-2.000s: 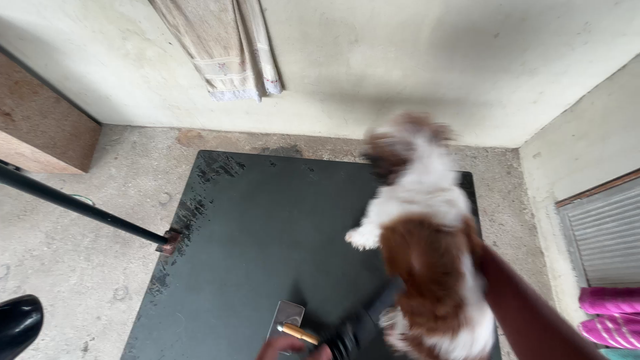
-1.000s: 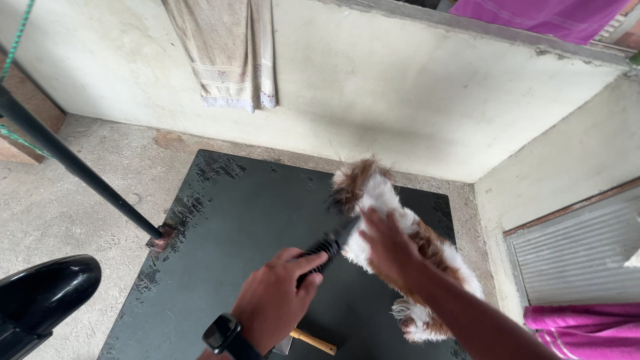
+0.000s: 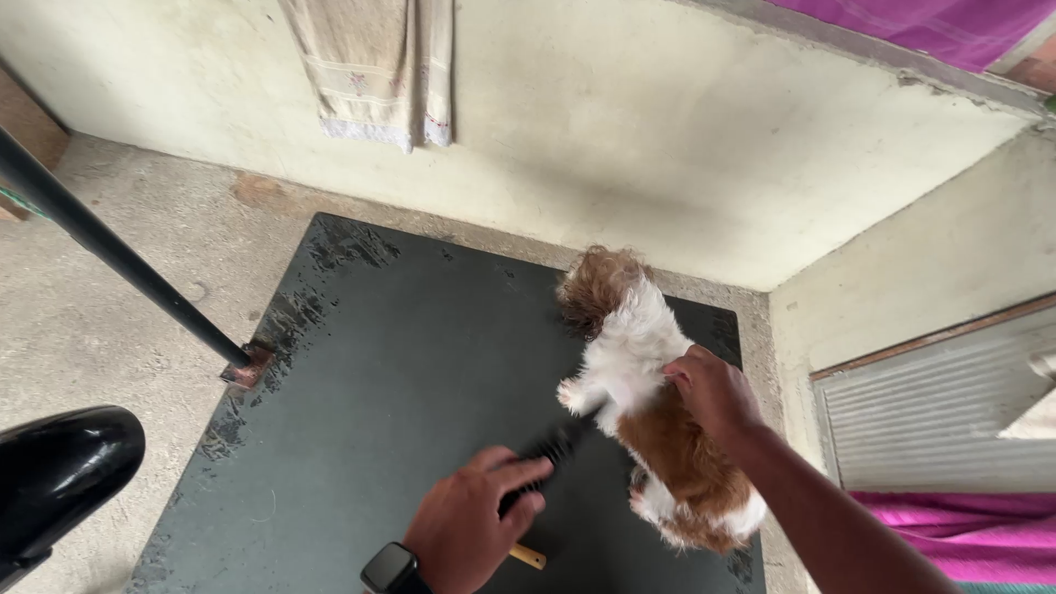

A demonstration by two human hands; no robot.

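Note:
A small brown and white long-haired dog (image 3: 685, 437) is on the right part of a black grooming table (image 3: 396, 371), its head toward the wall. My left hand (image 3: 478, 511), with a smartwatch on the wrist, grips a blurred black ribbed tool (image 3: 549, 458), perhaps a blower nozzle or handle, whose narrow end points at the dog's chest near the front leg. My right hand (image 3: 714, 392) is on the dog's side behind the shoulder, fingers bent together in the fur; whether they pinch it is hard to tell. A wooden handle (image 3: 528, 556) lies partly hidden beneath my left hand.
A black metal post (image 3: 124, 256) is clamped at the table's left edge. A glossy black object (image 3: 66, 487) stands at lower left. A beige towel (image 3: 379, 74) hangs by the pale wall (image 3: 577, 124) behind the table. Magenta cloth (image 3: 965, 532) and a ribbed panel (image 3: 932, 404) are at right.
My right hand has shifted from near the dog's neck to its side behind the shoulder. The black tool has moved from the dog's neck area down to its chest.

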